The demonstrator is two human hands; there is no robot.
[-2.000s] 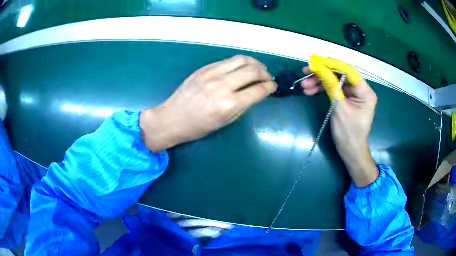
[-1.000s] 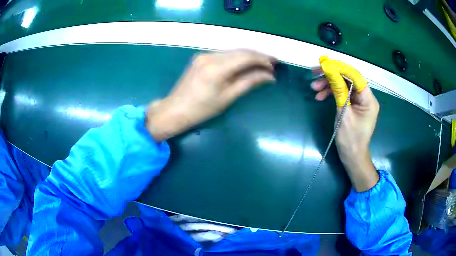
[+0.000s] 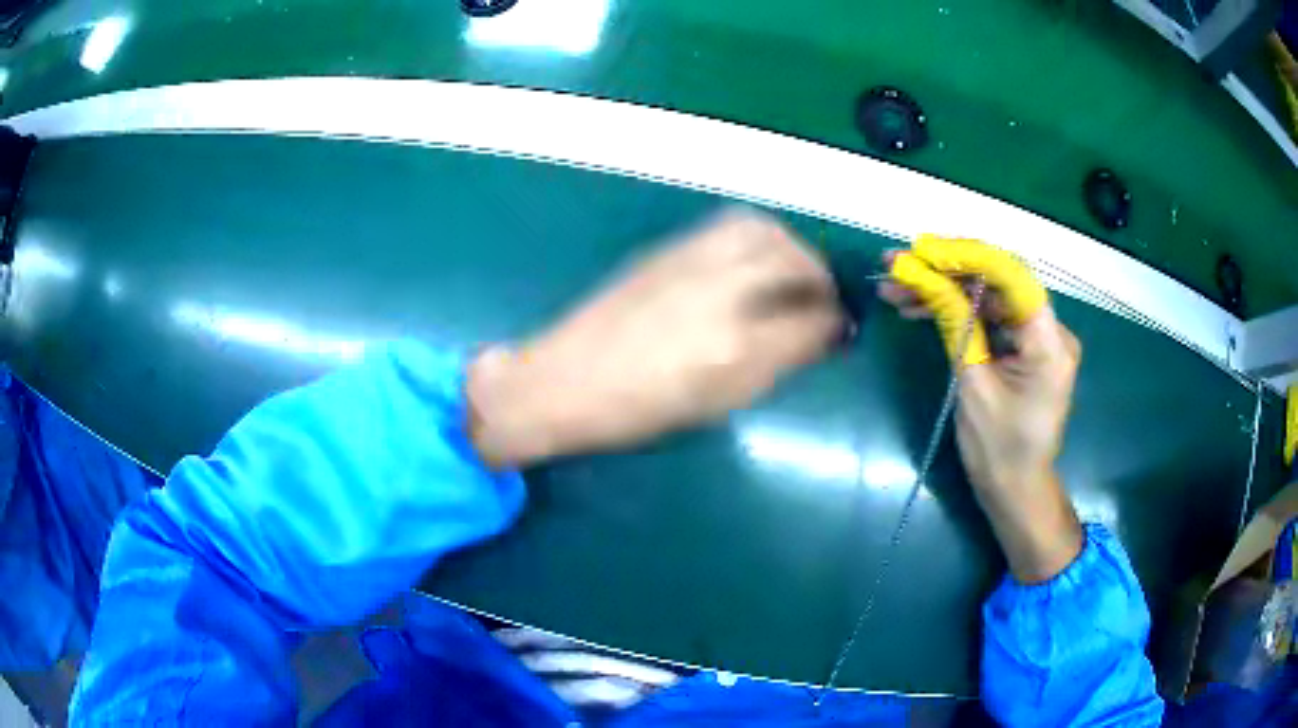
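Note:
My right hand [image 3: 1011, 356] has yellow finger coverings [image 3: 982, 270] on its thumb and index finger. It is closed on a long thin metal strand [image 3: 911, 498] that hangs down to the table's front edge. A short thin end of the strand points left from the fingertips. My left hand [image 3: 669, 334] is bare and blurred, to the left of my right hand and apart from it. Its fingers are curled together. A small dark edge [image 3: 850, 330] shows at its fingertips; what it is cannot be made out.
Round black parts [image 3: 891, 120] sit spaced on the green belt [image 3: 740, 64] beyond the white rail [image 3: 470, 114]. A cardboard box [image 3: 1253, 548] stands at the far right. Another person's blue sleeve [image 3: 57, 526] is at the left edge. The dark green tabletop [image 3: 612, 526] lies below my hands.
The black parts on the belt have shifted left. The round black part between my hands two seconds ago no longer shows there. Both hands now appear lower; my right hand keeps the strand.

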